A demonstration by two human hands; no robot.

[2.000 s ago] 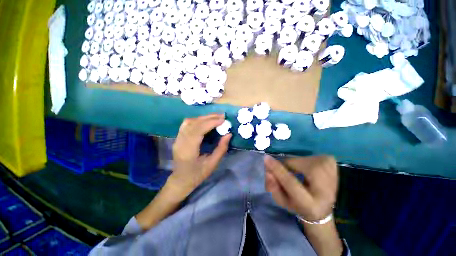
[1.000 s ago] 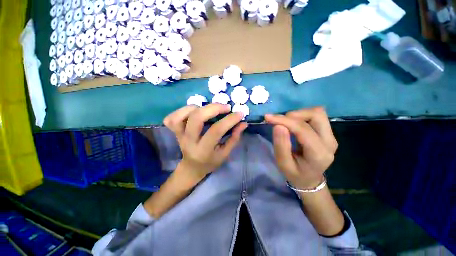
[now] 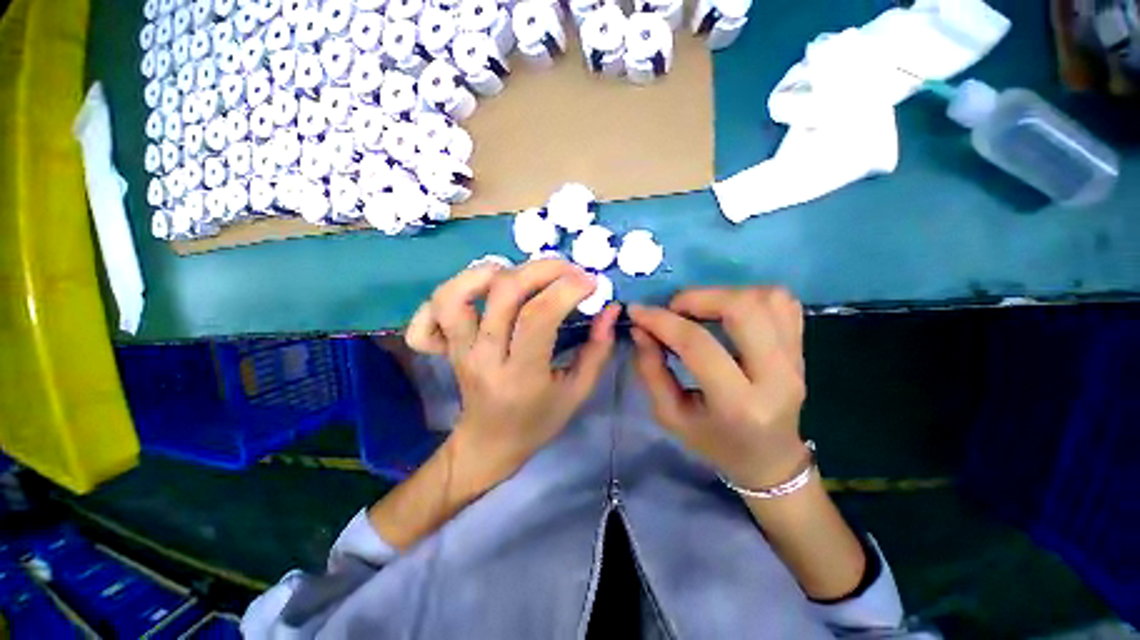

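Observation:
Several small white-topped cylindrical units (image 3: 593, 248) stand in a loose group on the green bench near its front edge. My left hand (image 3: 531, 338) is at the near left of the group, its thumb and index finger at one white-topped unit (image 3: 596, 294) by the edge; whether it grips it I cannot tell. My right hand (image 3: 719, 363) is just right of it, its fingertips bent together and almost touching my left fingertips. Whether it holds something small is hidden. More units (image 3: 313, 119) stand in dense rows on a brown cardboard sheet (image 3: 600, 138).
A crumpled white cloth (image 3: 838, 119) and a clear squeeze bottle (image 3: 1044, 144) lie at the right. A white strip (image 3: 113, 213) lies at the left beside a yellow tray (image 3: 56, 275). Blue crates (image 3: 238, 394) are below the bench.
My left hand has moved from the left side of the loose group to its near edge. My right hand has come left towards it. The view has shifted, and the bench things appear higher.

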